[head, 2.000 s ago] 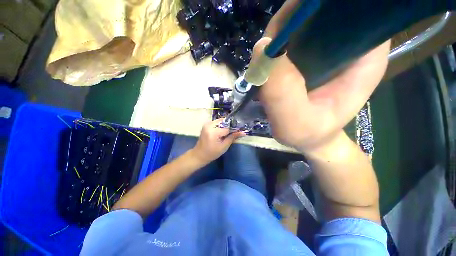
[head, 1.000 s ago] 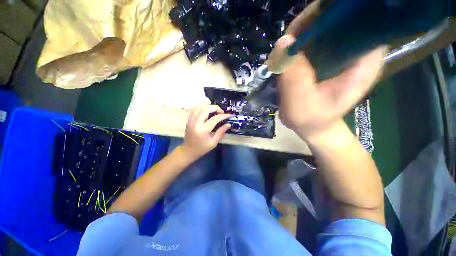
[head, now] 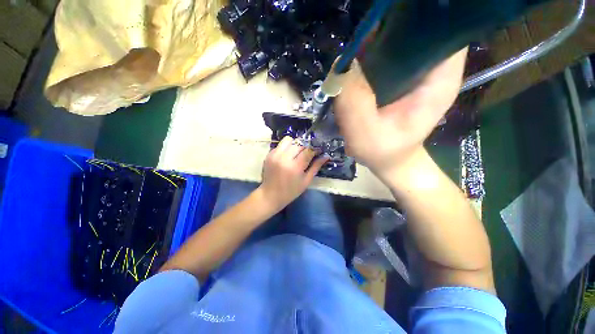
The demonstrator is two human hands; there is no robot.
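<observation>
A long black housing [head: 340, 168] lies on the pale work board [head: 215, 140] near its front edge. My left hand [head: 287, 171] is at the housing, its fingertips at the middle of it beside the driver tip; whether they pinch a small part cannot be seen. My right hand [head: 385, 124] holds the large dark power screwdriver [head: 417, 52] from above. Its pale collar and metal bit [head: 318, 101] point down at the housing. The hand and tool hide part of the housing's right side.
A heap of black modules [head: 293, 39] lies behind the board. A crumpled tan sack [head: 196, 45] is at the back left. A blue crate [head: 39, 228] with black housings and yellow wires is at the left. A curved metal tube [head: 522, 65] is at the upper right.
The driver bit has come back left and down onto the housing, after lifting away a second ago. My left hand has moved right, towards the bit. The housing has shifted slightly left.
</observation>
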